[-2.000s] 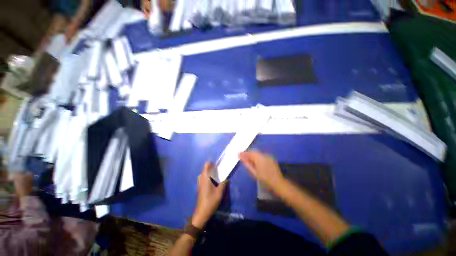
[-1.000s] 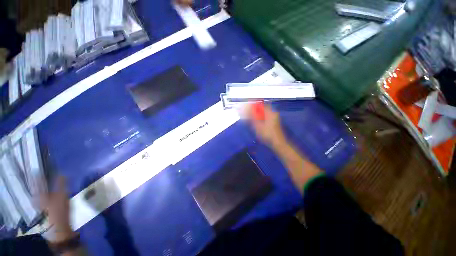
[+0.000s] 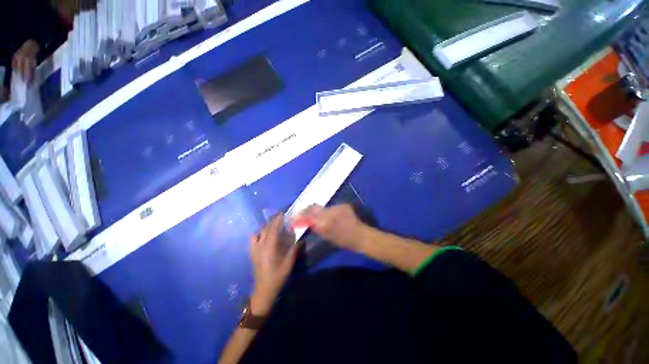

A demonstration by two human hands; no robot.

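Observation:
A long, narrow white plastic part (image 3: 329,174) is held at a slant over the blue table sheet, its far end pointing up and right. My left hand (image 3: 272,254) grips its near end from the left. My right hand (image 3: 337,225) is at the same end from the right, closed on a small red-handled tool (image 3: 302,223); its blade or tip is hidden by the fingers. Another white part (image 3: 381,95) lies on the printed white band beyond. A black open box (image 3: 78,313) at the lower left holds white parts upright.
White parts stand in rows at the upper left (image 3: 135,32) and left (image 3: 53,188). Another person's hand (image 3: 26,60) is at the far left. A green surface (image 3: 470,78) with white parts lies at the upper right. An orange bin (image 3: 596,92) stands beyond the table's right edge.
My right hand has come back from the parts at the right to near my body. My left hand has moved right from the left pile. Both are now at one part; one part remains on the band.

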